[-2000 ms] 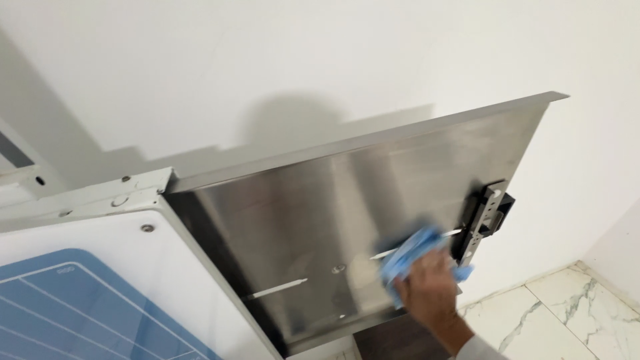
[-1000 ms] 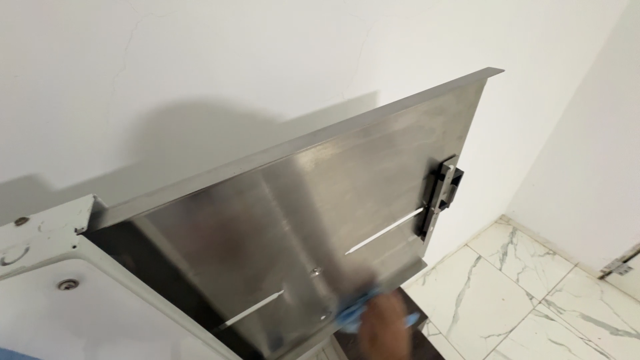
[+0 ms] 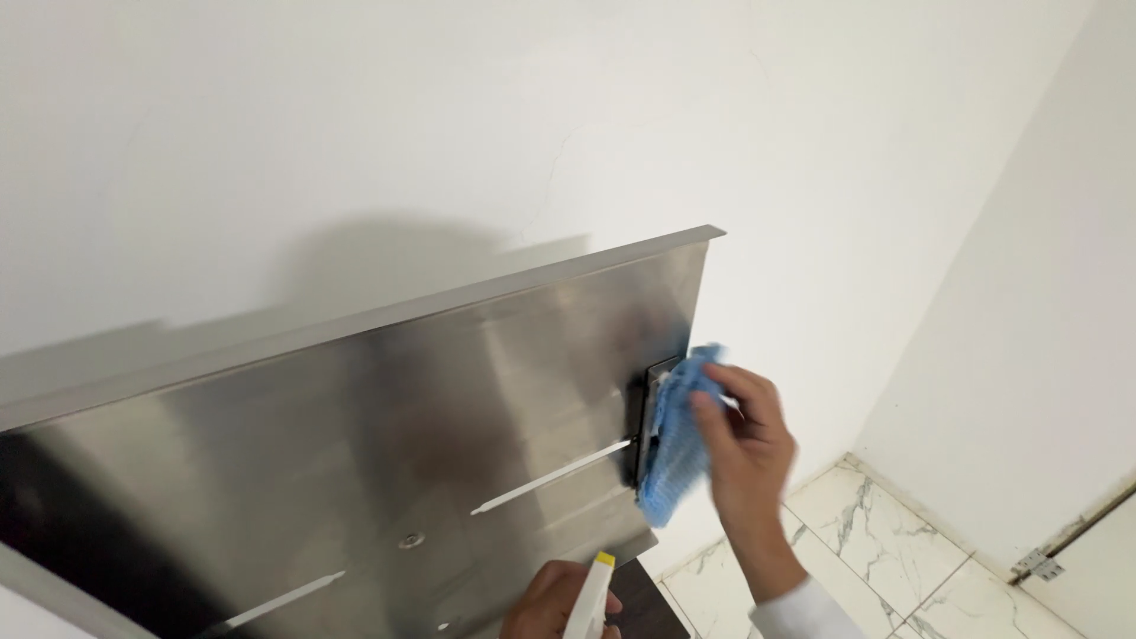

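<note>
My right hand [image 3: 754, 444] holds a blue cloth [image 3: 679, 453] against the black bracket [image 3: 646, 417] at the right end of a stainless steel panel [image 3: 435, 408]. The cloth covers much of the bracket. At the bottom centre my left hand [image 3: 555, 599] grips a white spray bottle [image 3: 587, 603] with a yellow nozzle tip, in front of the panel's lower edge; the bottle's lower part is out of view. Two narrow slots and a screw [image 3: 411, 540] show on the panel's face.
A white wall [image 3: 399, 115] stands behind the panel, whose bent top flange [image 3: 497, 288] runs along it. Marble-patterned floor tiles [image 3: 852, 524] lie at the lower right, near a metal hinge [image 3: 1038, 565]. A dark surface [image 3: 643, 599] lies below the panel.
My right hand has moved with the cloth from the panel's lower edge up to the bracket. My left hand and the spray bottle have come into view.
</note>
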